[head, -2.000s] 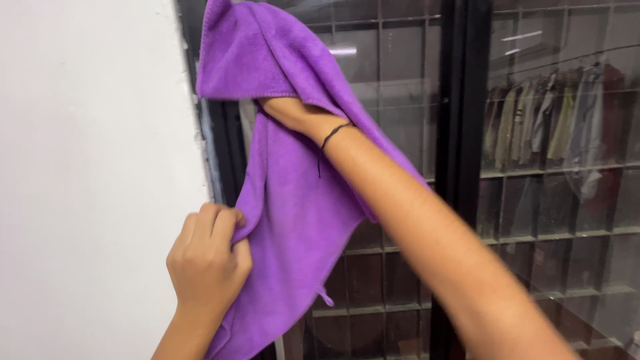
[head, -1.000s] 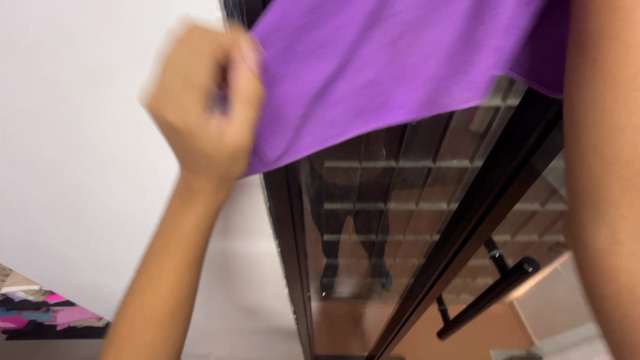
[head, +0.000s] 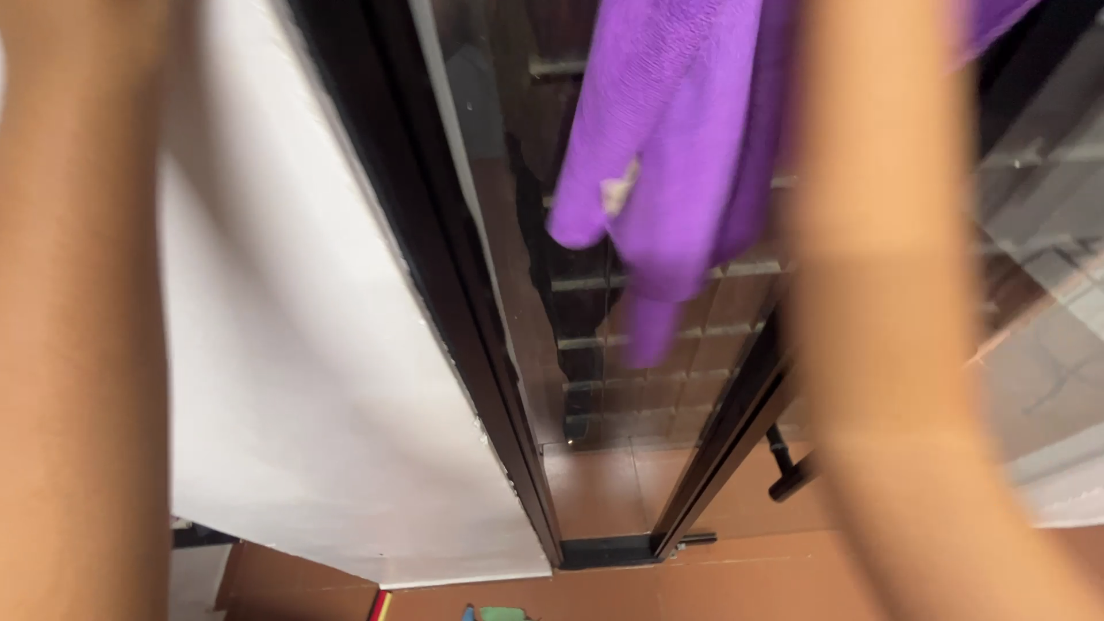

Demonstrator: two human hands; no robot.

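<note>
A purple cloth (head: 664, 164) hangs in loose folds in front of a dark-framed glass panel (head: 586, 345), at the upper middle of the head view. My right forearm rises blurred on the right side, partly in front of the cloth; my right hand is beyond the top edge. On the far left my left forearm reaches upward, with the left hand out of view too. Whether either hand touches the cloth cannot be seen.
A white wall (head: 328, 388) borders the black frame (head: 448, 285) on the left. A black door handle (head: 789, 474) juts out at the lower right. Below is a reddish-brown tiled floor (head: 733, 578), with a green object (head: 502, 613) at the bottom edge.
My left hand, a fist at the cloth's edge before, has gone up out of view. The cloth, stretched sideways a second ago, now hangs in folds. The view has tilted down since the first frame.
</note>
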